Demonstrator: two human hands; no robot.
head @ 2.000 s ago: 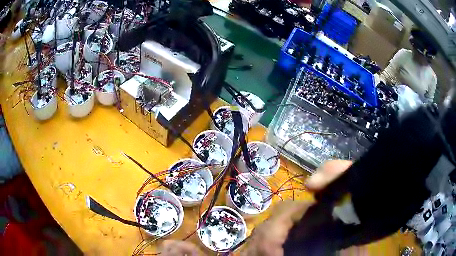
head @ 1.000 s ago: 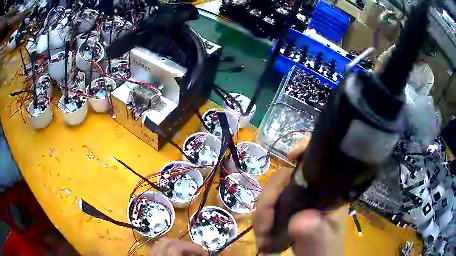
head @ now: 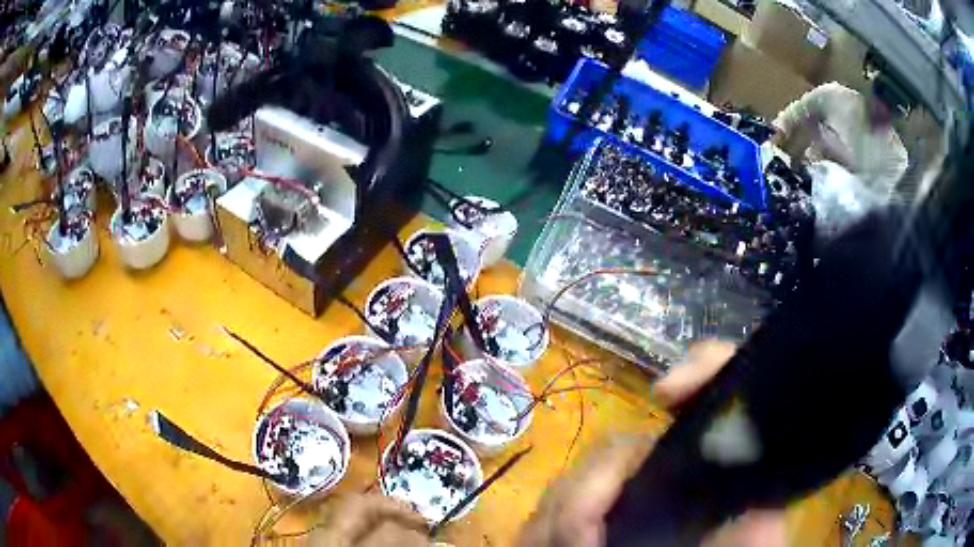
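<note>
White round housings with boards and wires stand in a group on the orange bench; the nearest housing (head: 431, 477) is at the bottom middle, beside another housing (head: 300, 448). My right hand (head: 598, 486), blurred, is wrapped around the black electric screwdriver (head: 790, 363) at the lower right. The tool's tip is hidden or too blurred to tell. My left hand (head: 374, 524) is cut off by the bottom edge, just below the nearest housing. Its fingertips are out of clear sight, so what it holds cannot be told.
A screw feeder (head: 283, 214) stands left of the housings, with more housings (head: 141, 231) behind it. A clear plastic tray (head: 630, 288) and a blue parts bin (head: 662, 134) are at the right. White shells (head: 918, 438) lie far right. A person (head: 849, 134) sits beyond.
The screwdriver was raised upright in front of the tray one second ago; it is now tilted lower at the right. The whole view has shifted slightly, moving the bench items left.
</note>
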